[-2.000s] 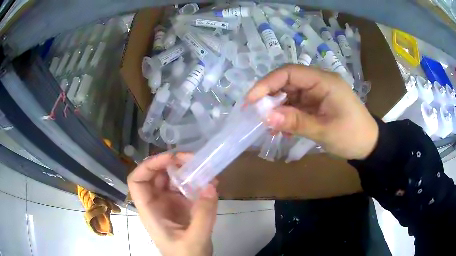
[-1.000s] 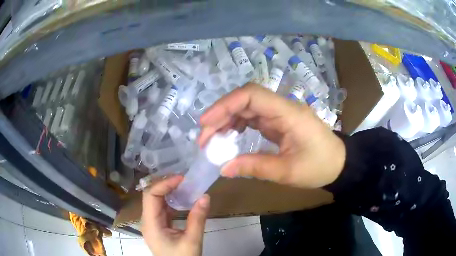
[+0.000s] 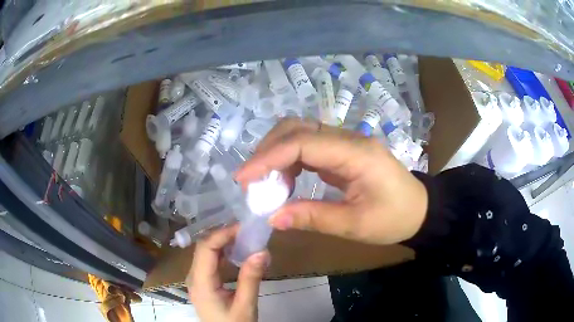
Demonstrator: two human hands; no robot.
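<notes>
A translucent syringe barrel is held between both hands above the front part of an open cardboard box. A bright white end of the barrel faces up; glare hides its detail. My right hand grips this end between thumb and fingers. My left hand pinches the lower end between thumb and finger. Many loose syringes, some with white labels and blue bands, lie heaped in the box.
A grey metal shelf beam crosses above the box. White bottles and a blue tray stand at the right. Rows of white pieces are at the left behind a metal frame. An orange shoe is on the tiled floor.
The barrel has turned from lying slantwise to pointing its white end up towards me. My right hand has moved left and down with it. The view has shifted, showing more of the shelf beam.
</notes>
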